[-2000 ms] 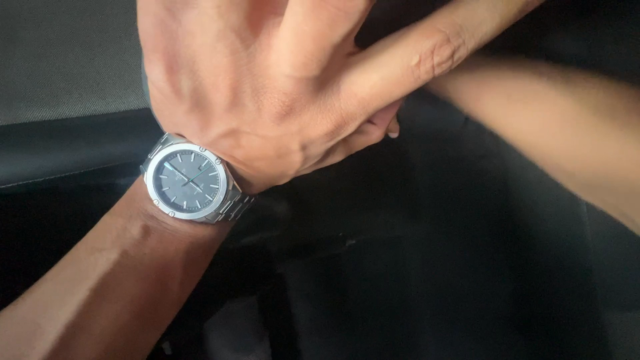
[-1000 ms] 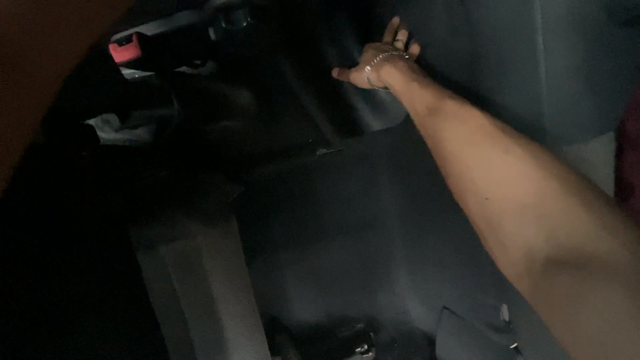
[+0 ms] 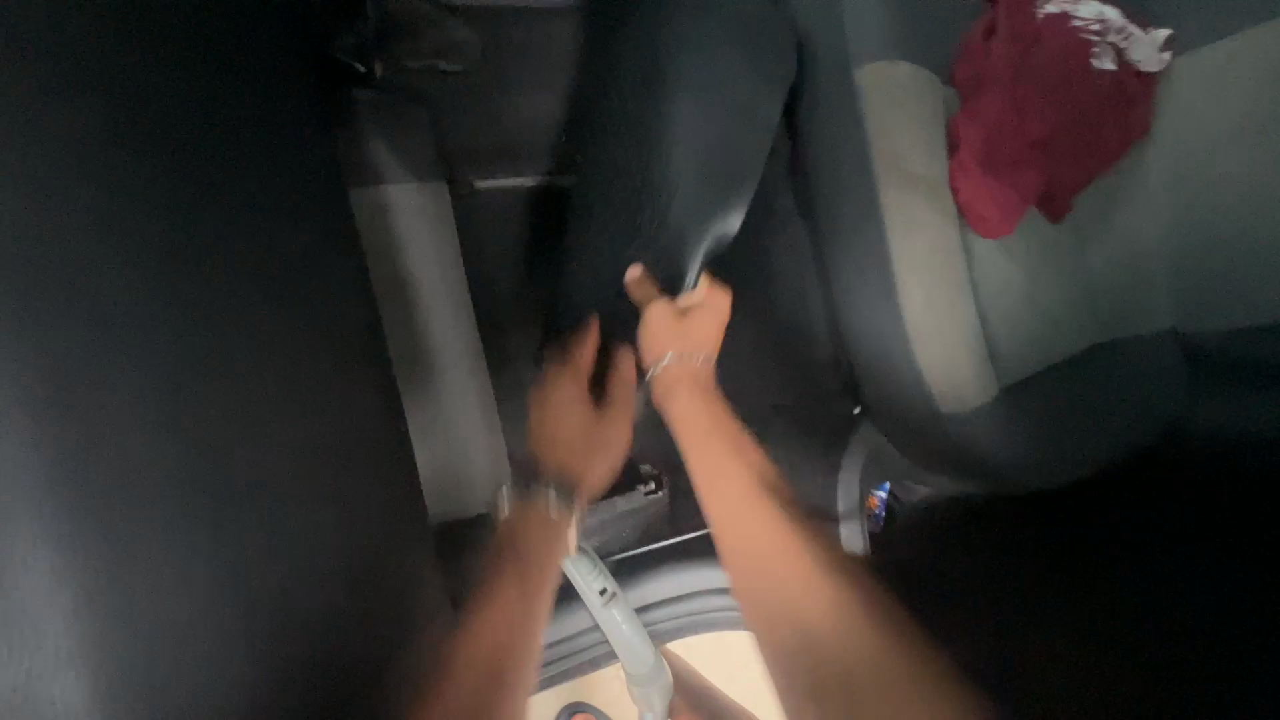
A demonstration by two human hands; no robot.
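The lower end of a dark sheet-like piece, possibly a car floor mat (image 3: pixel 680 120), is gripped by my right hand (image 3: pixel 687 318), which wears a bracelet at the wrist. Just left of it and a little lower, my left hand (image 3: pixel 585 410) is blurred, its thumb and fingers apart; nothing shows between them. A watch (image 3: pixel 535 498) is on the left wrist. Below that wrist runs a pale grey plastic tube handle (image 3: pixel 625 630), apparently of a vacuum cleaner, not visibly held by either hand.
On the right, a maroon cloth (image 3: pixel 1050 120) lies on a grey car seat (image 3: pixel 1090 300). A grey seat edge or trim strip (image 3: pixel 435 350) runs down the left side. The door sill (image 3: pixel 680 600) crosses the bottom, with bright ground beyond.
One second ago my right hand was reaching with fingers spread; now it grips the dark piece. My left hand has come into view beside it. The view has shifted greatly.
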